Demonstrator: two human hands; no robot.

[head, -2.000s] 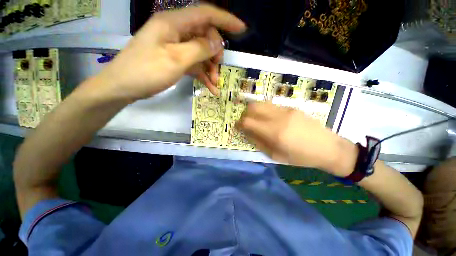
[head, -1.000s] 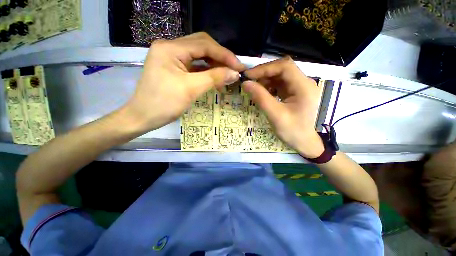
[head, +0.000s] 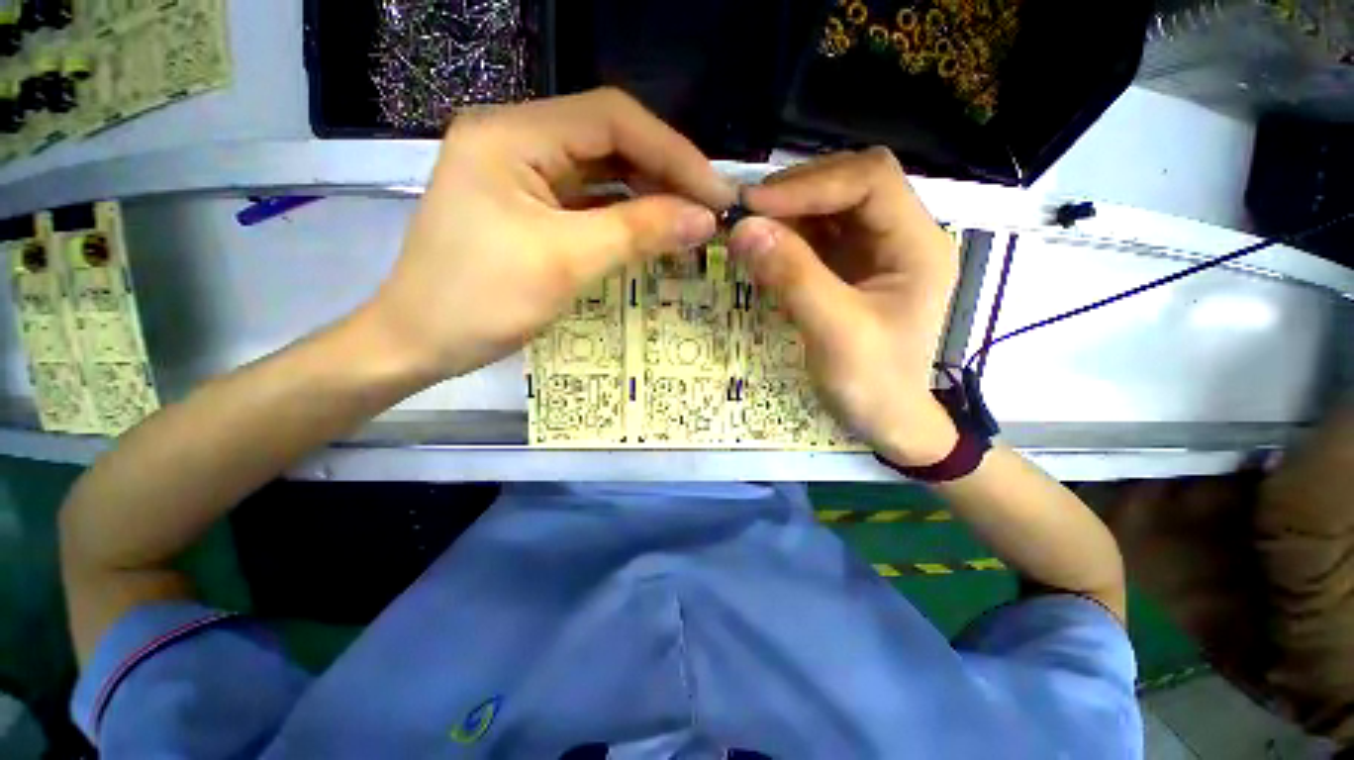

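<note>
A small black component [head: 732,215] is pinched between the fingertips of both hands, above the far part of the cream circuit boards. My left hand [head: 557,223] holds it from the left with thumb and forefinger. My right hand [head: 861,290] holds it from the right; a maroon strap [head: 950,446] is on that wrist. The circuit boards [head: 683,371] lie side by side between the rails. My hands hide much of their far edge and right part. A bit of yellow shows on a board just below the fingertips.
Black bins hold silver leaded parts [head: 446,60] and orange coils [head: 928,45]. Two narrow boards [head: 86,327] lie at left, near a blue stick [head: 279,207]. A small black piece [head: 1072,214] lies on the far rail. A thin cord [head: 1143,293] runs right from the strap.
Two seconds ago my hands were apart and blurred. They came together over the boards, with the black component between them. Since one second ago they have barely moved.
</note>
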